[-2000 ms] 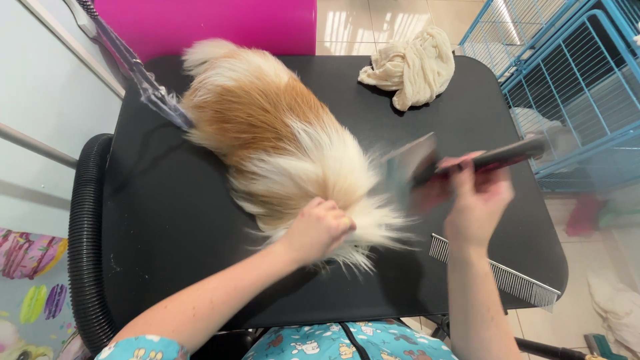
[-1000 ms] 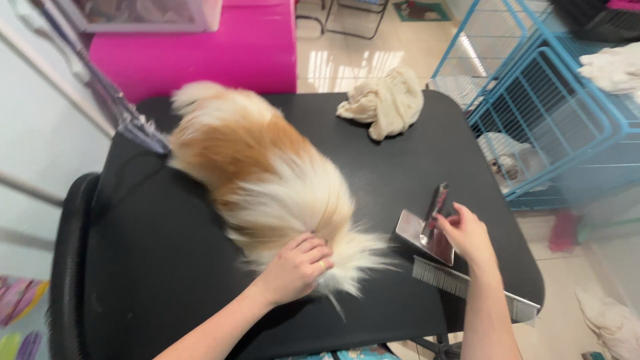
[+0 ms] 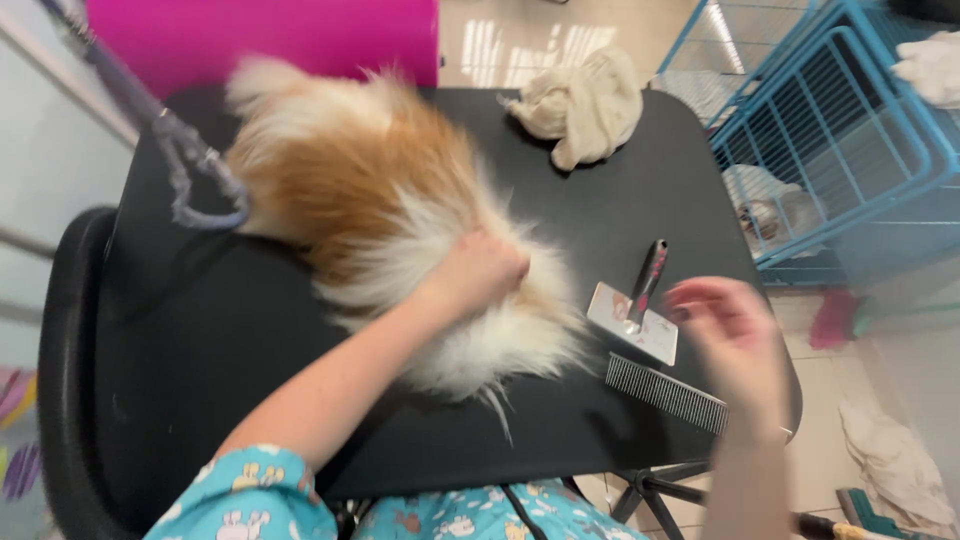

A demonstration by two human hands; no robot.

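A long-haired orange and white dog [image 3: 360, 172] lies on the black grooming table [image 3: 195, 360]. My left hand [image 3: 487, 266] is closed on the long white fur at the dog's near end. My right hand [image 3: 724, 322], blurred, is lifted at the right with its fingers partly curled and nothing seen in them. Just left of it a slicker brush [image 3: 643, 300] rests on the table, its dark handle pointing away. A metal grooming comb [image 3: 664, 394] lies right below the brush, partly hidden by my right forearm.
A crumpled cream cloth [image 3: 585, 105] lies at the table's far edge. A grooming loop [image 3: 199, 176] hangs at the left, above a black padded tube [image 3: 75, 360]. Blue wire cages [image 3: 840, 127] stand at the right, one with an animal inside. A pink object [image 3: 277, 37] is beyond the table.
Two seconds ago my right hand held the slicker brush; one second ago the brush was down on the table by my fingers. My right hand is now off it. My left hand stays at the fur.
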